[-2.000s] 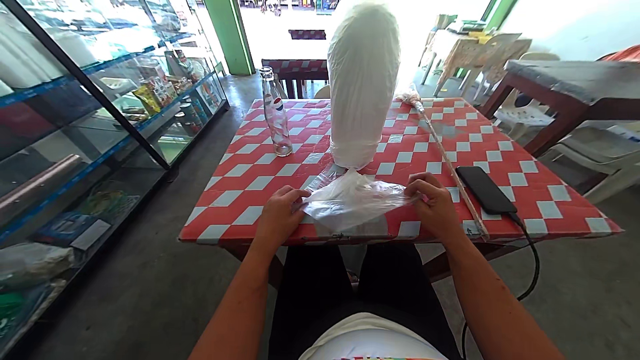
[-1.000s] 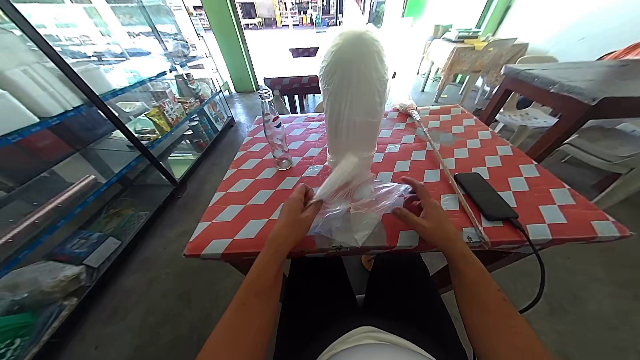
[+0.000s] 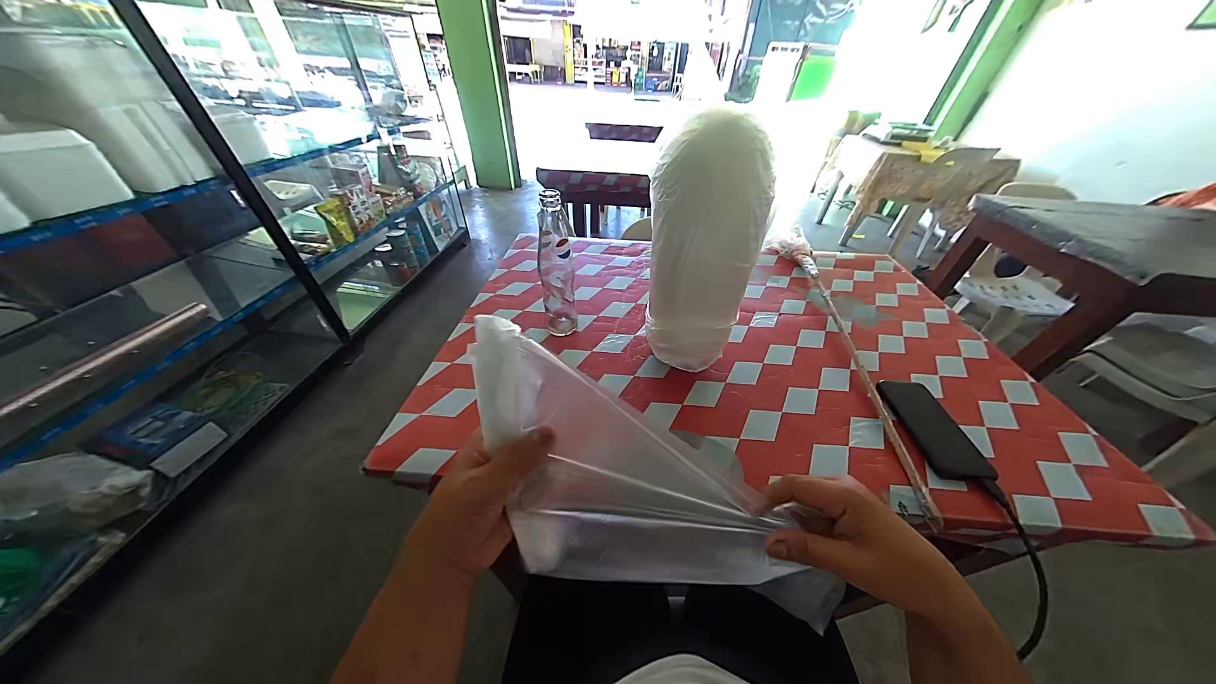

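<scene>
A clear plastic bag (image 3: 627, 494) is stretched between my two hands over the near edge of the table. My left hand (image 3: 484, 494) pinches its gathered whitish side, which stands up above the thumb. Fingers and thumb of my right hand (image 3: 841, 532) grip the opposite end, and a loose corner hangs below them. Beyond the bag, a tall rounded bundle wrapped in white plastic (image 3: 711, 237) stands upright on the table. An empty glass Pepsi bottle (image 3: 558, 266) is to the left of the bundle.
The table has a red and white checkered cover (image 3: 788, 418). On its right lie a long thin stick (image 3: 869, 380) with a plastic-wrapped end and a black phone-like device (image 3: 936, 429) with a cable (image 3: 1031, 570). A glass display case (image 3: 237, 209) stands left; another table (image 3: 1092, 237) stands right.
The plastic bag, earlier low and bunched near the table edge, is now raised on its left side and pulled taut. My left hand has moved away from the white bundle's base.
</scene>
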